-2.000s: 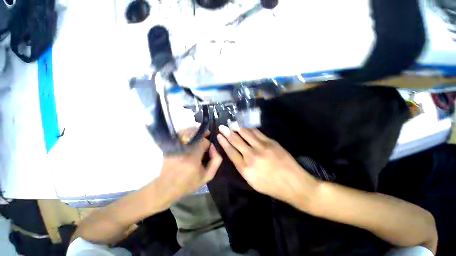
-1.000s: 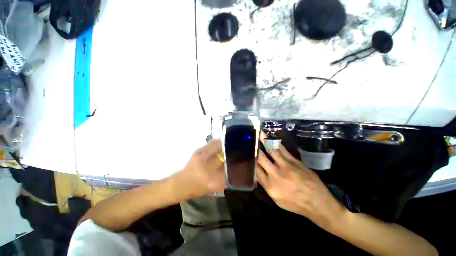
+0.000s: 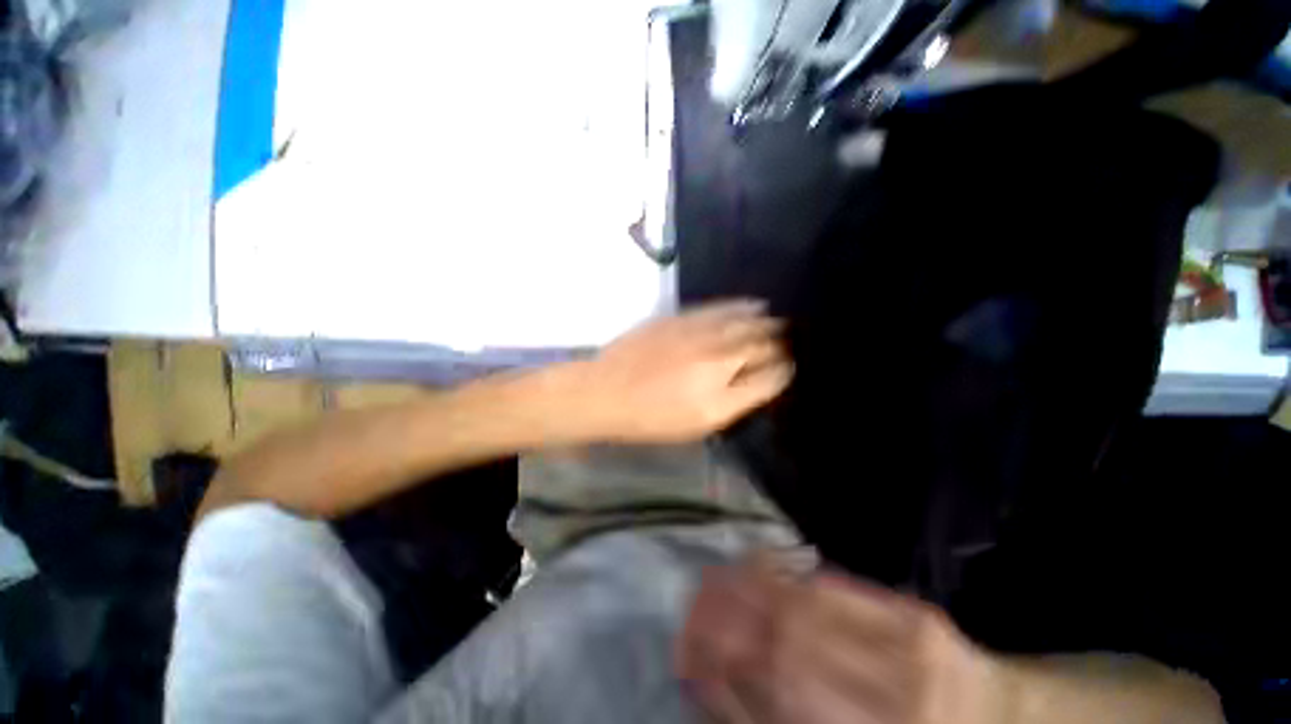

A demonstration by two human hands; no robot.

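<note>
The black garment piece lies under the sewing machine's needle area and hangs over the table edge towards the wearer's lap. My left hand is at the table's front edge, its curled fingers pinching the left edge of the black cloth. My right hand is low in the picture, near the lap, and strongly blurred. Its fingers point left. Whether it holds any cloth cannot be told. The machine head is cut off by the top edge and blurred.
The white table has blue tape on its left part. Crumpled clear plastic lies at the far left. Small yellow-red snips lie at the right. Wooden parts show under the table's front edge.
The view has shifted, and the machine head now sits at the top edge. My right hand has moved from the needle area down towards the lap. My left hand has come back to the table edge.
</note>
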